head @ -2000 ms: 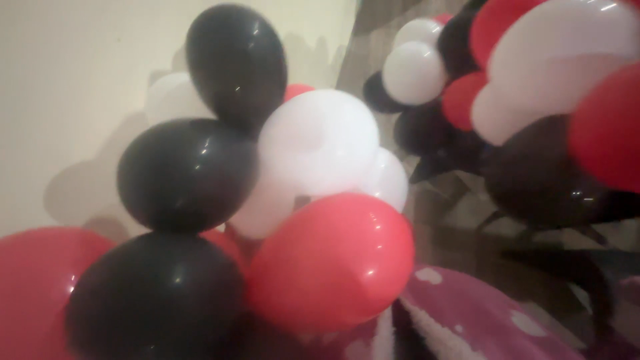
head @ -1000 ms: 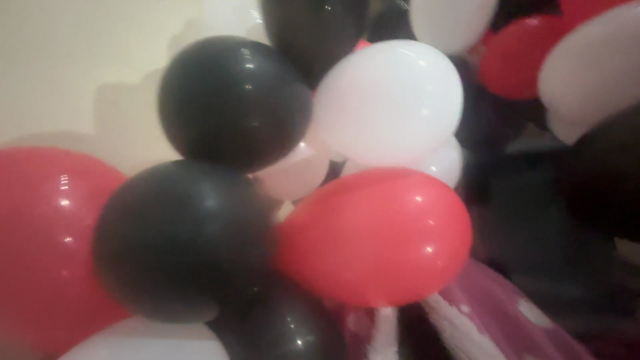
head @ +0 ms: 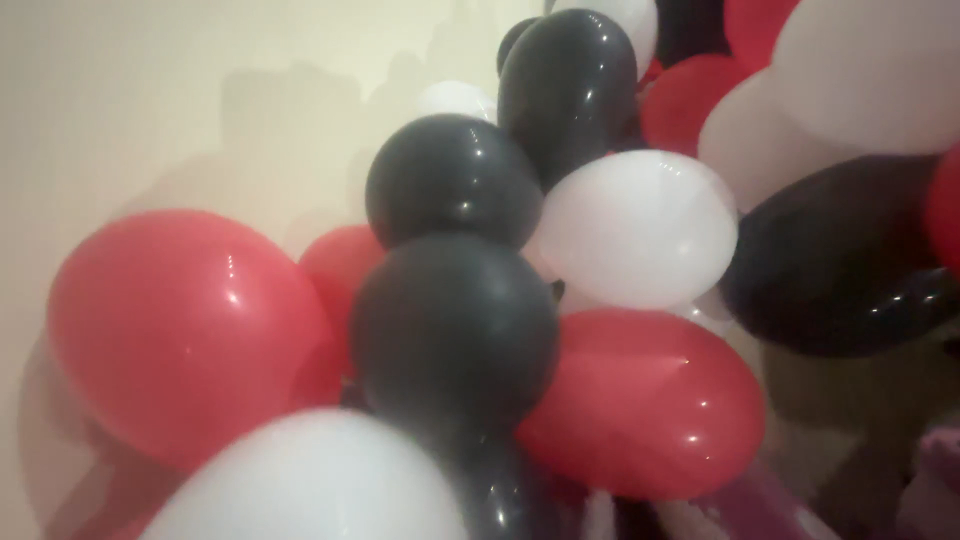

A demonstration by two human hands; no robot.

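Observation:
Neither my left hand nor my right hand shows in the head view. A cluster of inflated balloons fills the middle. A black balloon (head: 454, 337) sits at the centre, with another black balloon (head: 450, 180) just above it and a tall black one (head: 568, 90) higher up. To its right are a white balloon (head: 641, 229) and, below that, a red balloon (head: 652, 405). On the left is a large red balloon (head: 187, 330); a white balloon (head: 315, 487) is cut off by the bottom edge.
A pale wall (head: 135, 97) with balloon shadows stands behind on the left. More balloons crowd the upper right, among them a large white one (head: 877, 67) and a black one (head: 832, 255). Purple cloth with pale patches (head: 765, 502) lies at the lower right.
The view has shifted, bringing more of the large red balloon at the left and of the white balloon at the bottom into sight. No hand appears in any frame.

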